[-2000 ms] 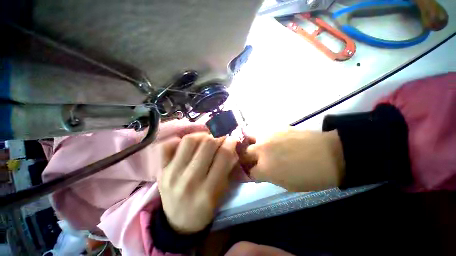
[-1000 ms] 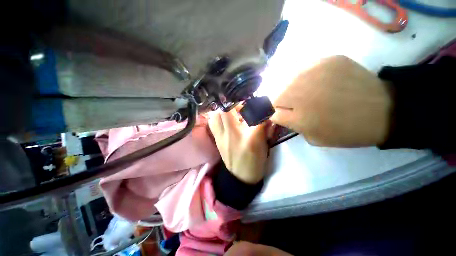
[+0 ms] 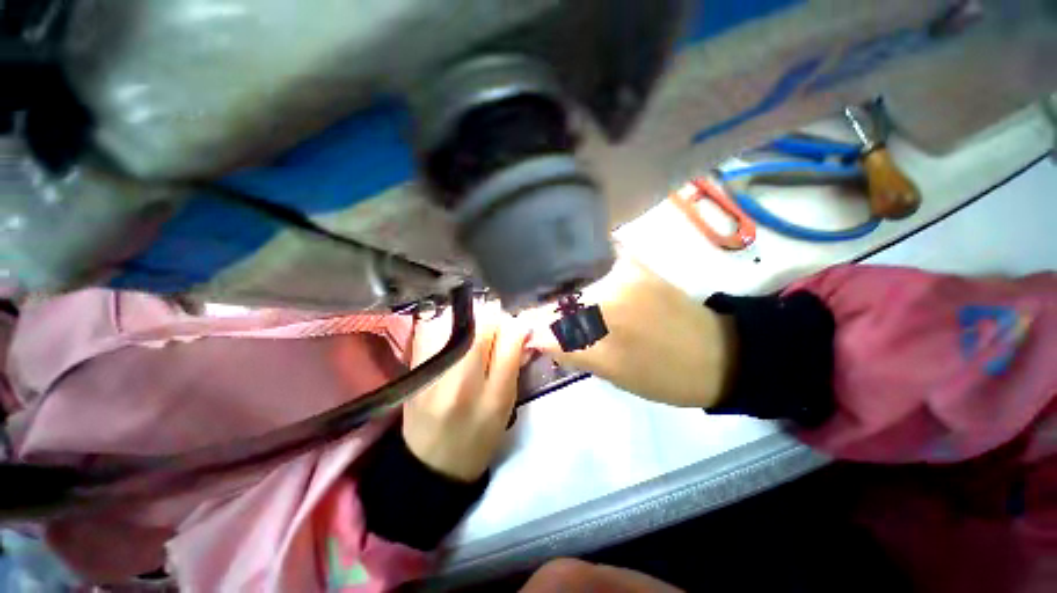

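Note:
The pink fabric [image 3: 209, 394] lies in large folds left of the needle area, with a ribbed-looking strip along its upper edge. My left hand [image 3: 464, 405] is at the fabric's right end, fingers close together on it below the machine head. My right hand [image 3: 655, 336] reaches in from the right and meets my left fingertips. Its fingertips are partly hidden by the small black block [image 3: 580, 327], so its grip is unclear. The sewing machine head [image 3: 348, 151], pale with blue stripes, covers the needle and presser foot.
A grey cylindrical part [image 3: 539, 226] hangs close above my hands. A dark curved bar [image 3: 348, 411] crosses over the fabric. Orange snips [image 3: 715, 217], blue-handled shears [image 3: 800, 220] and a wooden-handled tool [image 3: 890, 185] lie back right. The table's grey ruled edge [image 3: 649, 498] runs in front.
The view has shifted, so the machine head and its grey cylindrical part fill the top and the shears show again. My right hand has come down closer beside my left fingertips.

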